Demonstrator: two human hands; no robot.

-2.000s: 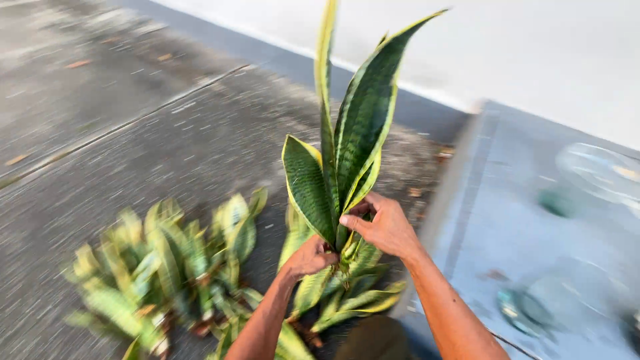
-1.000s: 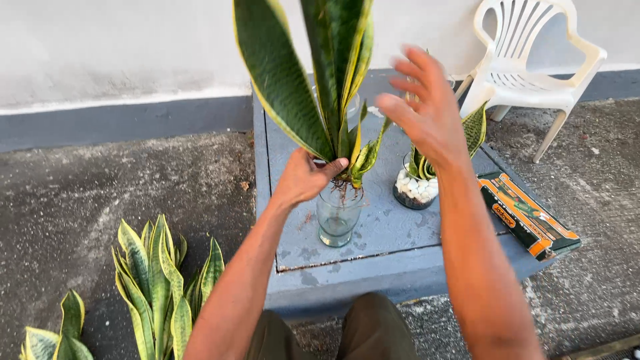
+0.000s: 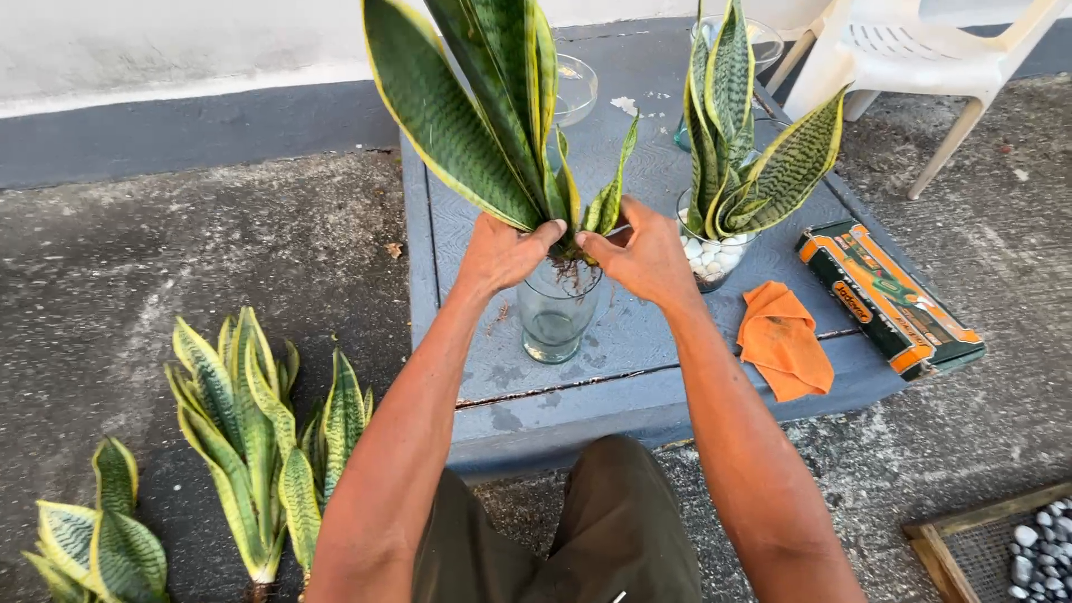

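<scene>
My left hand (image 3: 512,258) grips the base of a large snake plant (image 3: 469,134) with yellow-edged leaves. At the right of the same base, my right hand (image 3: 643,249) pinches a small shoot (image 3: 611,188). Fine brown roots (image 3: 574,272) hang below the fingers at the mouth of a clear glass vase (image 3: 556,314). The vase stands on a grey-painted platform (image 3: 502,381). To the right, a second snake plant (image 3: 729,126) stands upright in a glass holding white pebbles (image 3: 712,258).
An orange cloth (image 3: 783,339) and a printed tool box (image 3: 889,297) lie at the platform's right side. Behind are a glass bowl (image 3: 576,92) and a white plastic chair (image 3: 930,63). More snake plants (image 3: 243,419) lie on the ground at left; a wood-framed mesh tray (image 3: 934,544) holds dark pebbles at lower right.
The view has swung to the platform. The held plant, over the ground at first, is now at the glass vase. My right hand, raised and open a second ago, has come down to the plant's base.
</scene>
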